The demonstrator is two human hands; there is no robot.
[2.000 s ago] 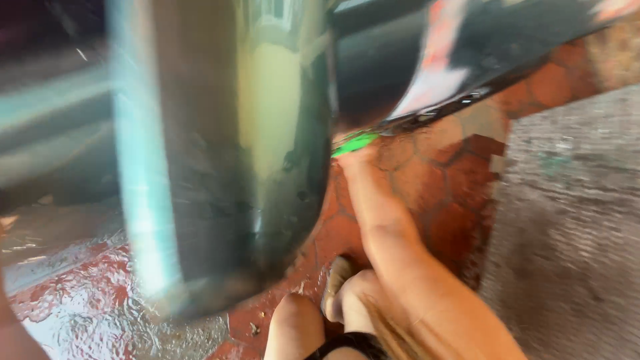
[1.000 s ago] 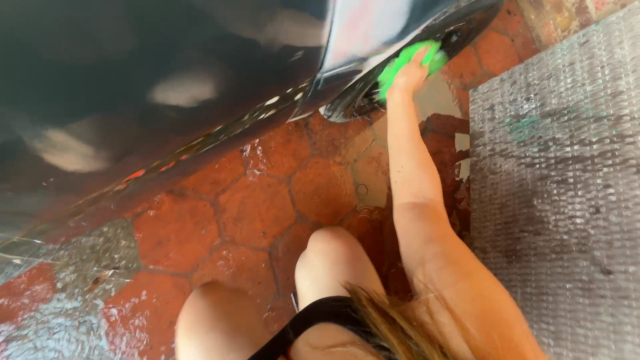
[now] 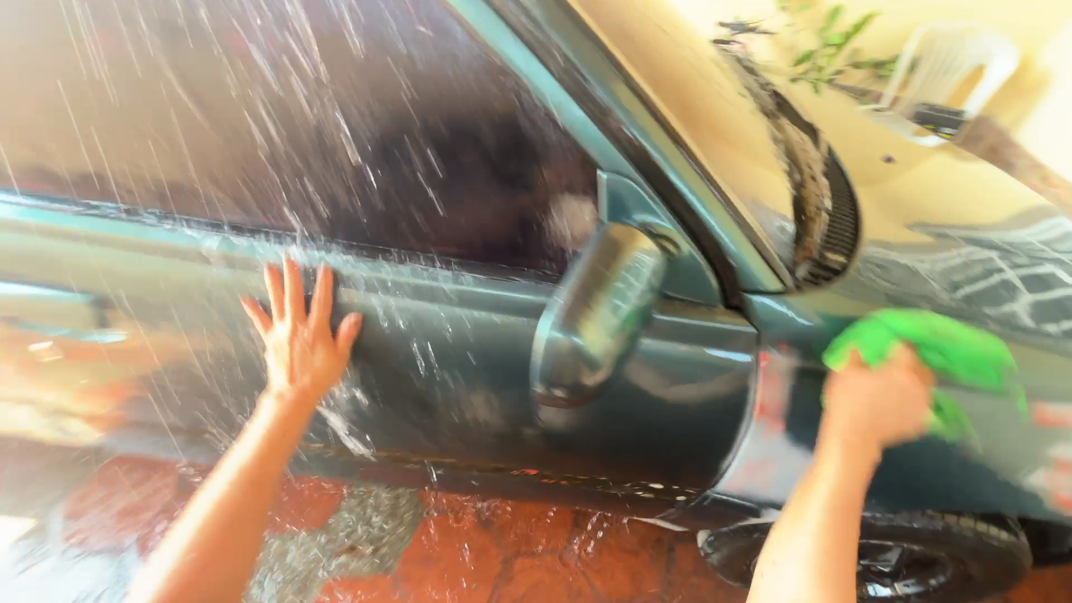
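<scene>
A dark green car fills most of the head view, its door (image 3: 469, 360) wet under streaks of falling water. My left hand (image 3: 301, 335) lies with fingers spread against the door, just below the side window (image 3: 335, 134). My right hand (image 3: 879, 398) grips a bright green cloth (image 3: 955, 347) at the front fender (image 3: 1013, 444), above the front wheel (image 3: 904, 557). Between the hands, the side mirror (image 3: 599, 314) sticks out from the door. The right hand and the cloth are blurred.
Wet red hexagonal paving (image 3: 502, 544) runs below the car, with a grey patch (image 3: 343, 536) in it. Beyond the hood (image 3: 913, 176) stand a white plastic chair (image 3: 963, 67) and a green plant (image 3: 833, 46). A door handle (image 3: 59, 314) is at the left.
The right hand has moved the green cloth up from beside the wheel to the fender. My left hand has come into view on the door, and water now falls over it. The view has swung upward.
</scene>
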